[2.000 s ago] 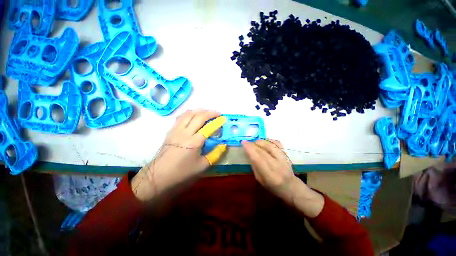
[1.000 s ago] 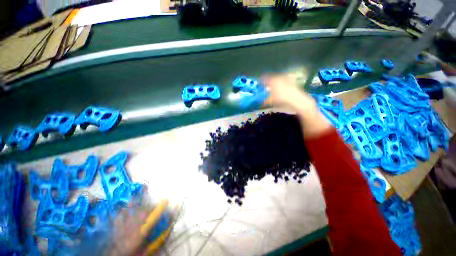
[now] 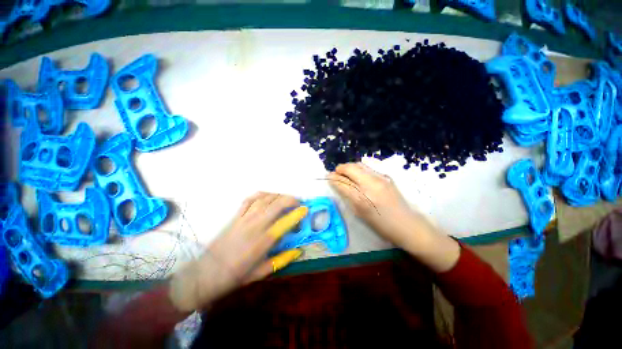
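Note:
My left hand (image 3: 249,238), with yellow covers on two fingers, holds a blue plastic frame (image 3: 320,221) near the bench's front edge. One round opening of the frame shows beside the fingers; its left part is hidden under them. My right hand (image 3: 361,194) is up and right of the frame, with its fingertips close together at the lower left edge of the heap of black pieces (image 3: 416,102). A thin dark thread (image 3: 329,179) shows at these fingertips. Whether they pinch a black piece cannot be told.
Loose blue frames (image 3: 144,105) lie on the white top (image 3: 225,88) at the left, some overlapping. A denser pile of blue frames (image 3: 583,129) lies at the right on cardboard (image 3: 573,225). Thin dark threads (image 3: 129,262) lie near the front left edge. More frames show on the green belt beyond.
My right arm has come back from the belt to the heap's near edge. My left hand has moved from the loose frames to the bench front with a frame. The view has tilted down.

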